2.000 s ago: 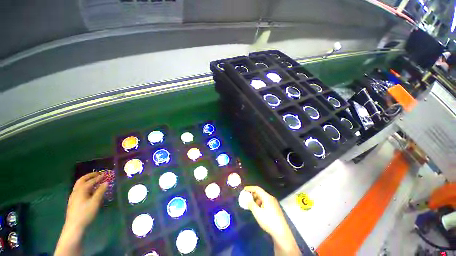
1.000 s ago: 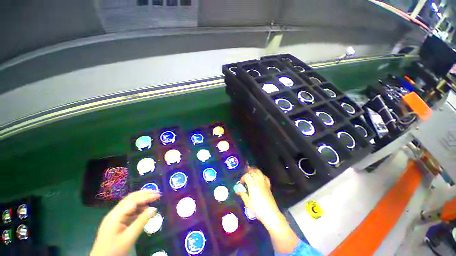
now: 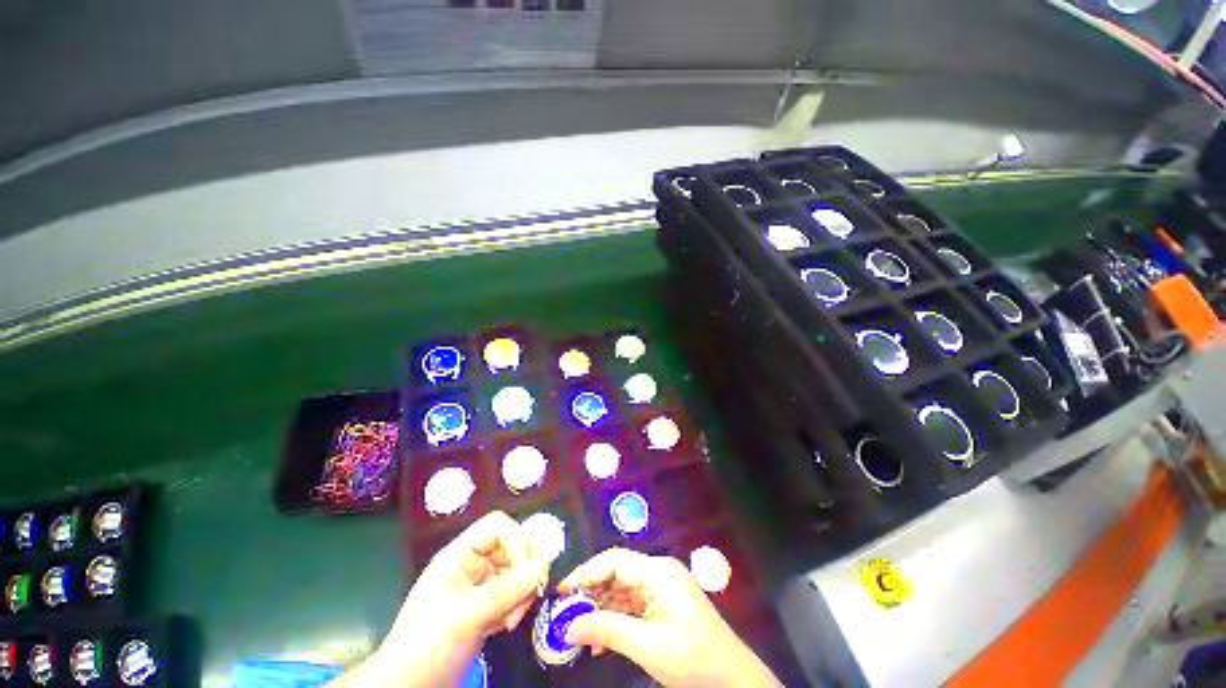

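Note:
My right hand (image 3: 652, 621) holds a round display unit (image 3: 562, 628) with a blue-purple lit face and silver rim, between thumb and fingers above the near part of the module tray. My left hand (image 3: 480, 581) is beside it, fingertips pinched together near the unit's upper edge; whether they hold something small cannot be told. The black module tray (image 3: 692, 495) holds lit discs in white, blue and orange, one per pocket, with one dark pocket at its right side. My hands hide part of the near pockets.
A small parts box (image 3: 307, 450) with tangled coloured strands stands left of the tray. Side trays (image 3: 84, 612) with lit discs lie far left. Tall stacked case trays (image 3: 753, 323) stand right, beside a white machine (image 3: 840, 625) with orange parts. A grey-white partition runs behind.
Both hands have come together over the near tray, with the unit now between them. The view has shifted, so the trays appear further right and more side trays show at left.

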